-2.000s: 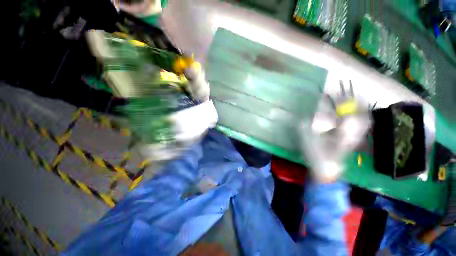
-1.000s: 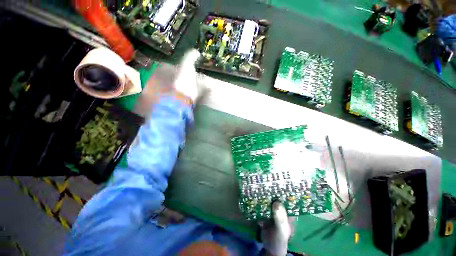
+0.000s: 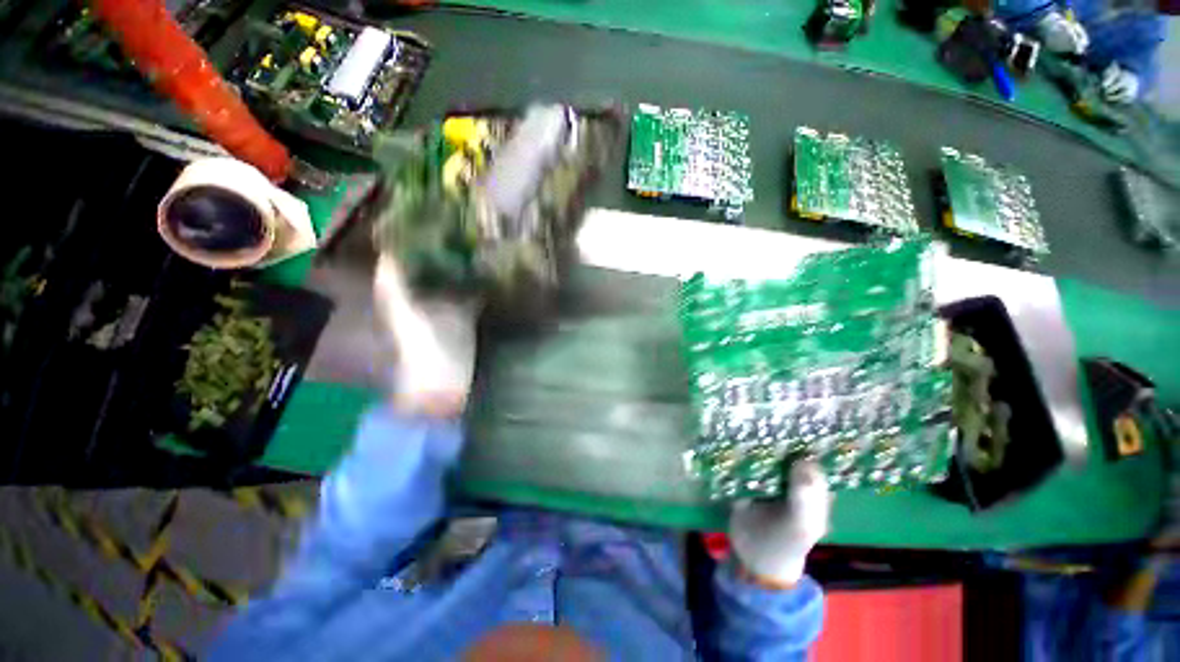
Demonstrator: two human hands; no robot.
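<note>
My left hand (image 3: 434, 339), in a pale glove, grips the near edge of a framed circuit board (image 3: 511, 181), which is blurred. Its yellow parts and long white block face up, inside a dark carrier frame. It is over the far left of the grey-green pad (image 3: 582, 401). My right hand (image 3: 782, 520), also gloved, grips the near edge of a green circuit board (image 3: 815, 369) with its solder-dotted side towards me. This board is over the right side of the pad and partly covers the black parts bin. The fingers under both boards are hidden.
Another framed board (image 3: 339, 75) lies at the far left near the orange-red tube (image 3: 194, 84). Several green boards (image 3: 692, 158) sit along the far side. A tape roll (image 3: 227, 213) and a tray (image 3: 291, 369) of olive pieces are left. The black bin (image 3: 1035, 414) is right. A person's hand (image 3: 1064, 32) shows far right.
My left hand has taken hold of the framed board and brought it nearer, over the pad's far edge. My right hand still holds the green board, now further right and in front of the bin.
</note>
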